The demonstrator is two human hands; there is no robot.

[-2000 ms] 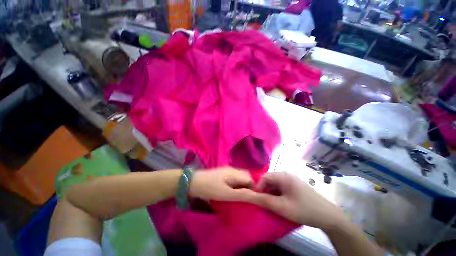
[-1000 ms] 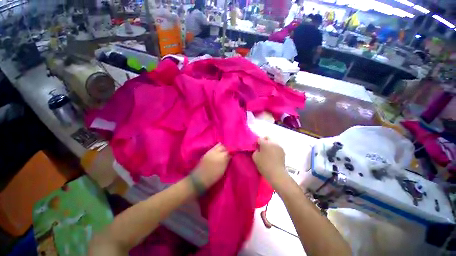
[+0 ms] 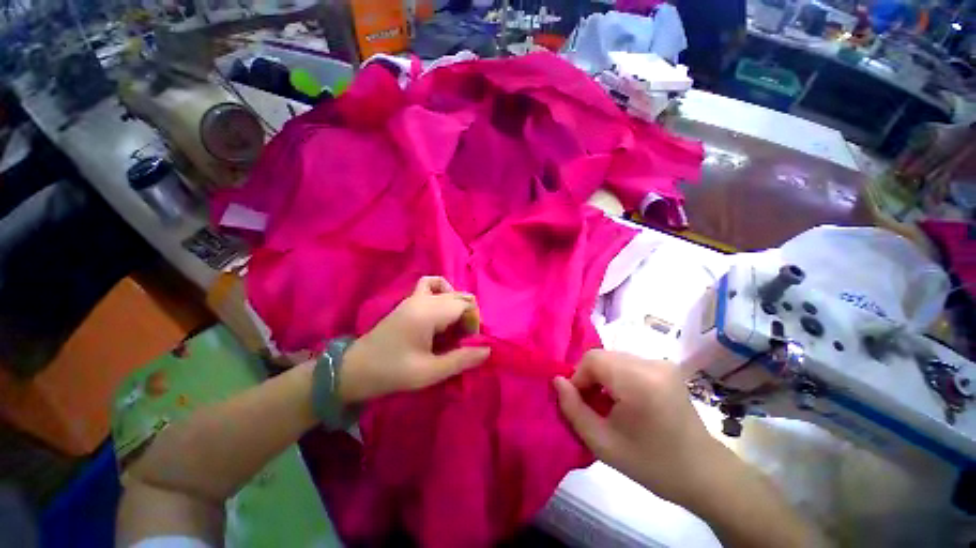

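A large heap of magenta fabric (image 3: pixel 353 203) lies over the table left of the sewing machine and hangs down over the front edge. My left hand (image 3: pixel 412 340), with a green bangle at the wrist, pinches a folded edge of the magenta fabric between thumb and fingers. My right hand (image 3: pixel 631 412) pinches the same edge a little to the right. A stretch of edge runs between the two hands. A pale lilac part (image 3: pixel 626 262) shows at the fabric's right side. The needle area is partly hidden under the machine head.
The white sewing machine head (image 3: pixel 835 343) with a blue stripe stands at the right, a white cloth (image 3: pixel 856 273) behind it. A green patterned board (image 3: pixel 203 396) and an orange seat (image 3: pixel 80 364) are at the lower left. A second machine (image 3: pixel 203 128) stands at the upper left.
My hands have come lower, and now hold an edge further down in front of the heap. The fabric between them is spread differently, and a lilac part now shows at the right.
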